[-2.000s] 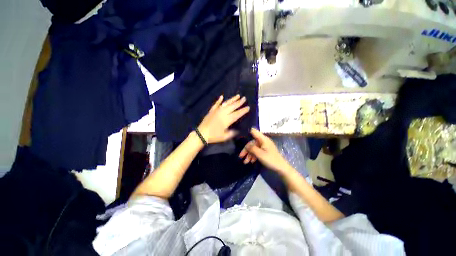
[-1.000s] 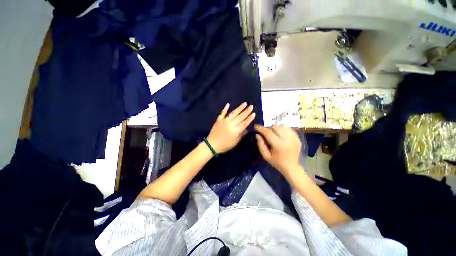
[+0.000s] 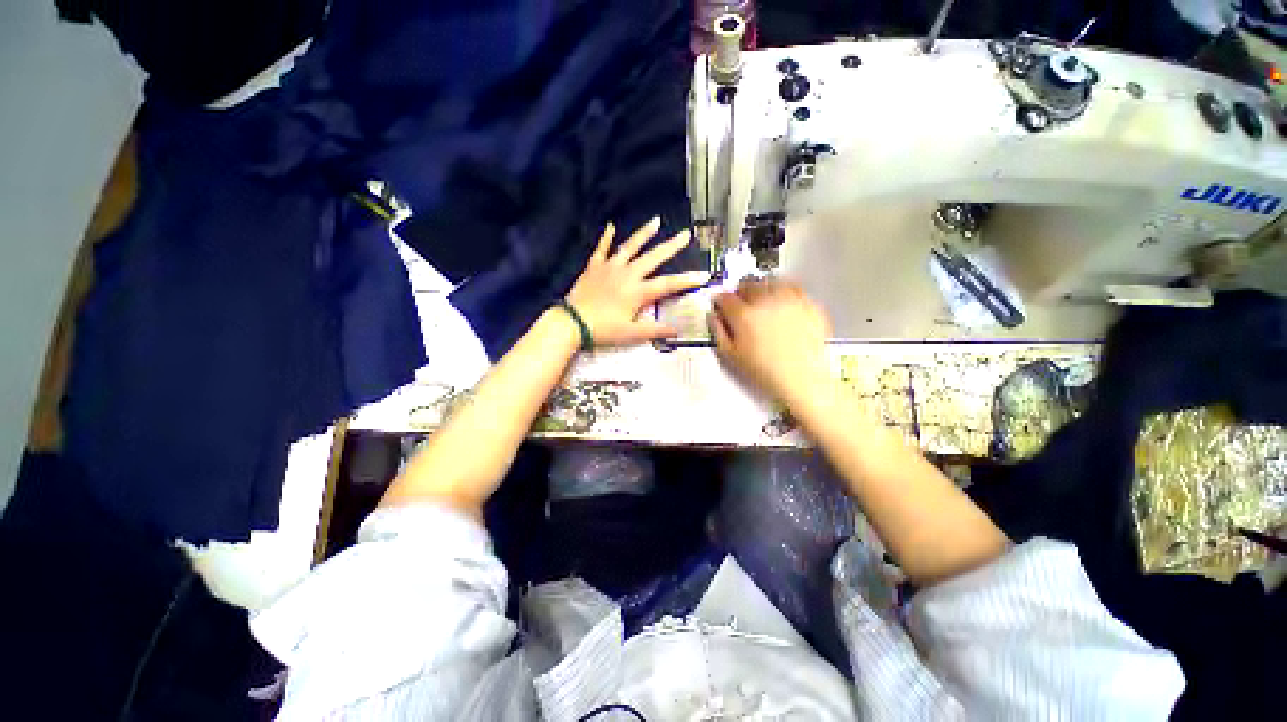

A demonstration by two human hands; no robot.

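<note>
A navy cut panel (image 3: pixel 565 184) lies left of and behind the needle area, its near edge now by the presser foot (image 3: pixel 717 265). My left hand (image 3: pixel 631 294) lies flat with spread fingers at the cloth's near edge, just left of the presser foot. My right hand (image 3: pixel 771 333) is just right of and in front of the foot, fingers bent down near the needle plate. Whether its fingertips pinch any cloth is hidden. The white JUKI sewing machine (image 3: pixel 903 141) stands over the table.
Spread navy layers (image 3: pixel 240 282) cover the left side. A slim dark tool (image 3: pixel 981 286) lies under the machine arm. The worn table edge (image 3: pixel 903 402) has yellowed tape. Dark garment piles lie at far left and far right, with a yellowish shiny packet (image 3: pixel 1207 487) at right.
The dark cloth has moved away from me past the foot, baring the table front. Both hands have moved forward to the presser foot. The view has shifted, showing more of the machine's top.
</note>
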